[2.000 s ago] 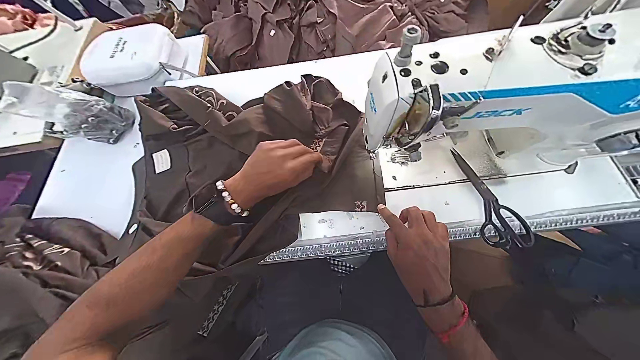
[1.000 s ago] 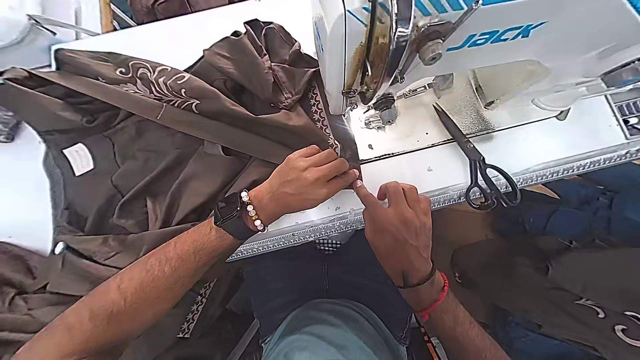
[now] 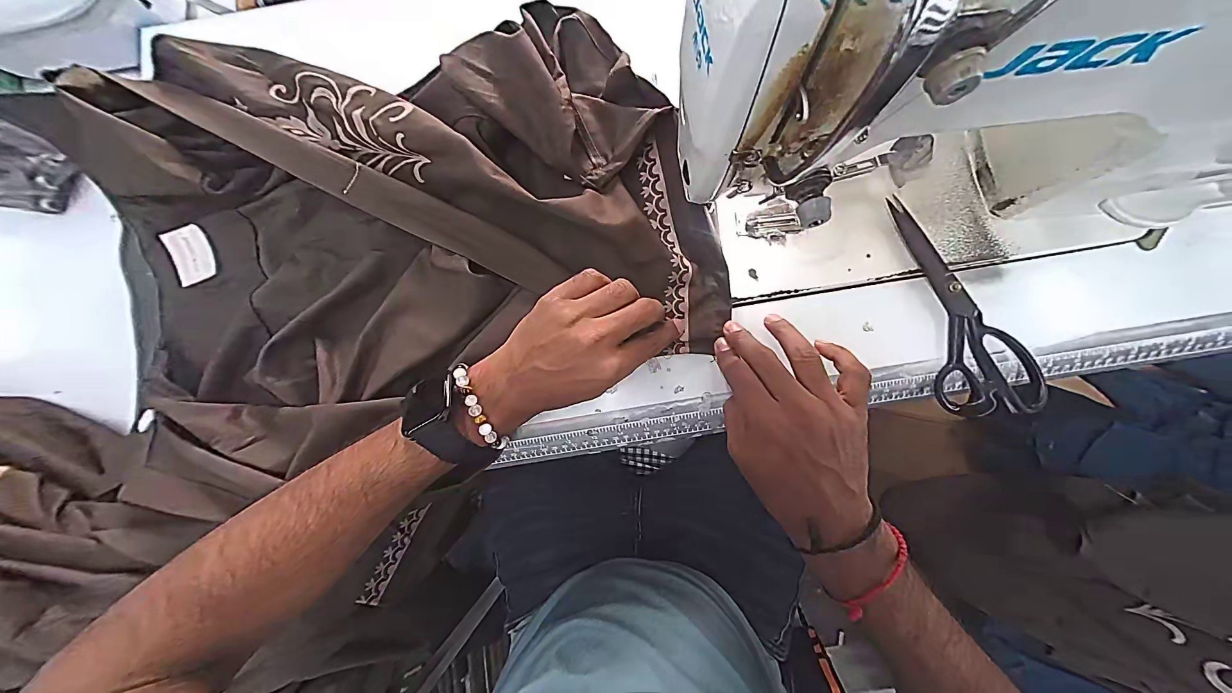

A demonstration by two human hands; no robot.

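Observation:
A brown embroidered garment (image 3: 385, 269) lies spread over the white sewing table. My left hand (image 3: 587, 346) pinches its edge by the patterned trim (image 3: 664, 231), thumb and forefinger together. Fingertips of my right hand (image 3: 794, 414) touch the corner of the hem, with the fingers slightly apart and nothing gripped. Just beyond the hem is the presser foot (image 3: 773, 221) of a white Jack sewing machine (image 3: 1088, 87); no cloth is under the foot. Black-handled fabric scissors (image 3: 965, 318) rest at the table's front edge, right of my right hand.
A measuring tape strip (image 3: 597, 433) runs along the front edge of the table. More brown cloth (image 3: 58, 500) hangs at the left, and dark embroidered fabric (image 3: 1078, 568) lies below the table at the right. A plastic-wrapped bundle (image 3: 34, 168) is at the far left.
My left hand has moved from higher on the cloth to the trim near the hem's front corner. The garment's hem has been rearranged, showing the patterned trim. The view has moved closer to the machine.

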